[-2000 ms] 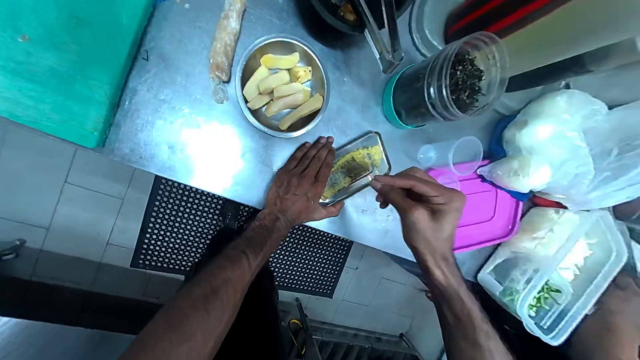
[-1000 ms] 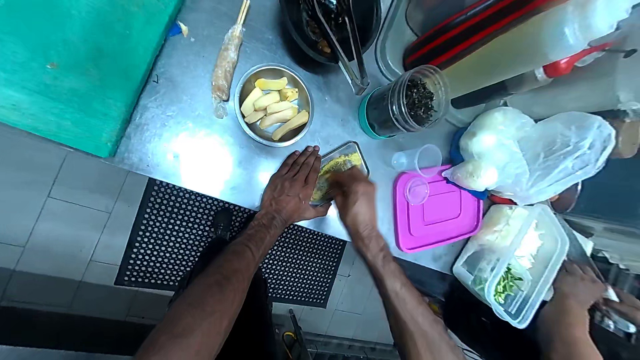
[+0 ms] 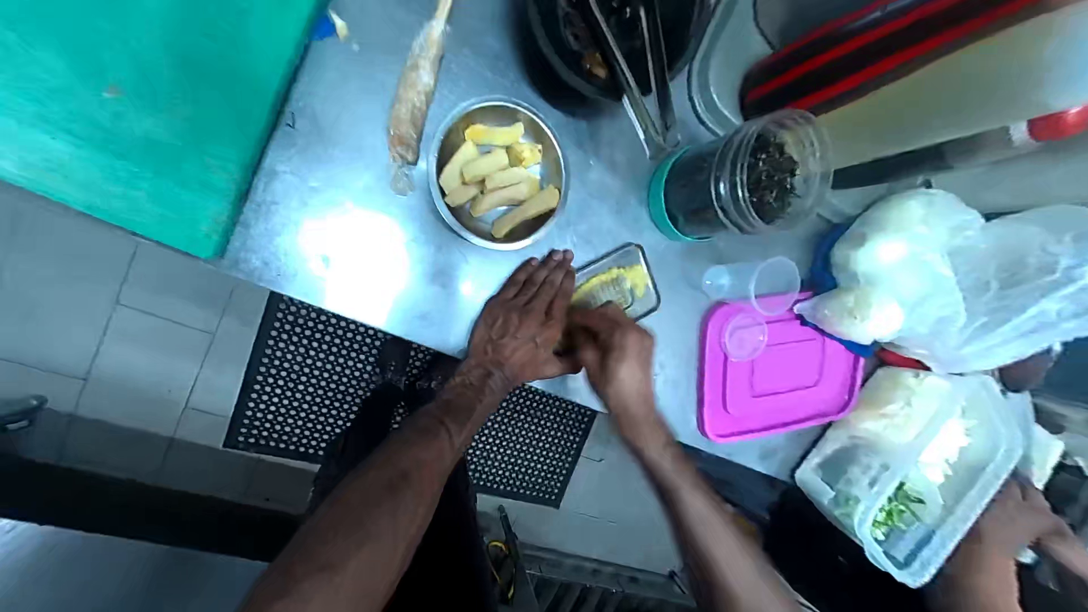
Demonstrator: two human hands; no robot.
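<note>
A small rectangular metal grater tray [image 3: 644, 274] lies at the counter's front edge, with yellow grated pulp [image 3: 614, 285] on it. My left hand [image 3: 524, 327] rests flat against its left side, fingers pointing away from me. Closed over the tray's near end is my right hand [image 3: 614, 353], slightly blurred; it seems to hold a small piece that the fingers hide. Just behind stands a round steel bowl [image 3: 435, 183] with several peeled, pale yellow pieces, possibly ginger [image 3: 501, 198]. A plastic-wrapped skewered item [image 3: 415, 98] lies left of the bowl.
A green board [image 3: 153, 102] is at left. Rightward are a dark bowl with tongs [image 3: 633, 93], a clear jar of dark flakes [image 3: 722, 183], clear cups [image 3: 752, 285], a pink lid [image 3: 778, 374], plastic bags [image 3: 918, 263] and a food tub [image 3: 977, 476]. Another person's hands [image 3: 1003, 527] are beside the tub.
My right hand has moved from the tray's right side to its near end, beside my left hand, which stays in place. The other person's hands now sit closer to the tub.
</note>
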